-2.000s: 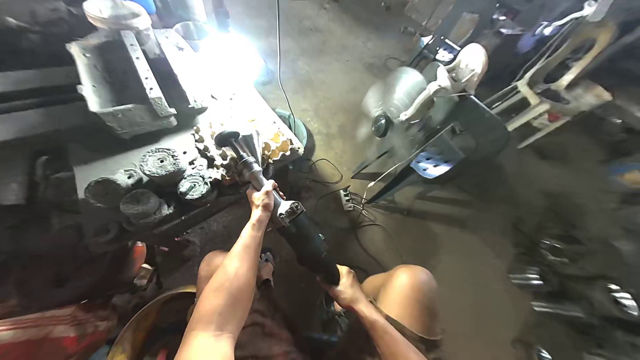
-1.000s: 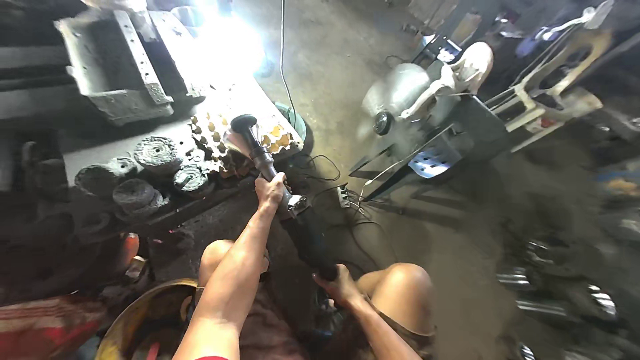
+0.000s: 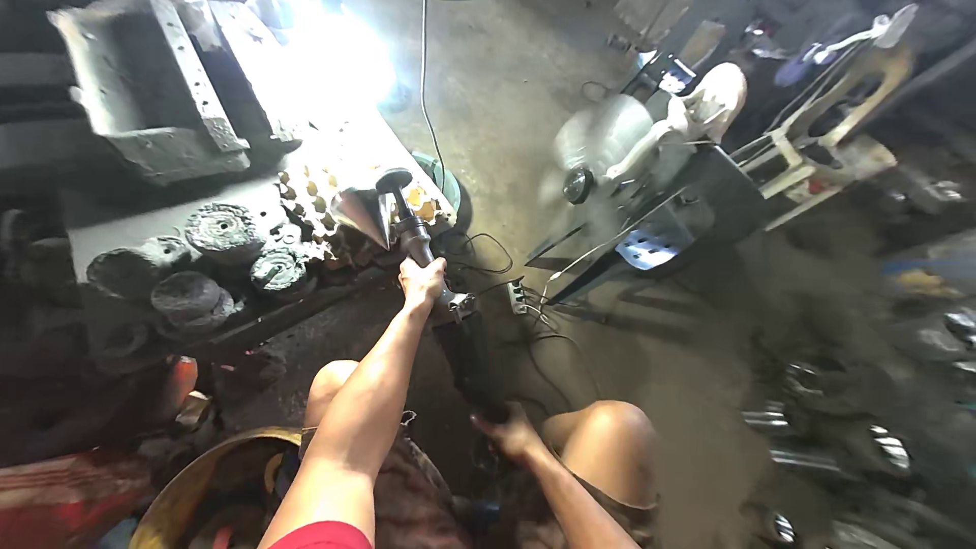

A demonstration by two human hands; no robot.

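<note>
In the head view my left hand [image 3: 422, 280] grips the narrow metal neck of a long dark tool, perhaps a power tool [image 3: 467, 351], which slants between my knees. Its upper end carries a round dark disc on a shaft [image 3: 394, 181], beside a shiny metal cone [image 3: 361, 215] near the table's corner. At the lower end my right hand [image 3: 512, 433] is around or against the dark body; shadow hides most of its fingers.
A grey table [image 3: 84, 229] holds a rough metal trough [image 3: 175, 156], rolled coils [image 3: 223, 229] and egg-carton trays [image 3: 309, 191]. A fan [image 3: 606, 145] stands by a plastic chair [image 3: 808, 152]. A power strip [image 3: 518, 296] and cords lie on the floor. A yellow-rimmed tub [image 3: 175, 476] is at lower left.
</note>
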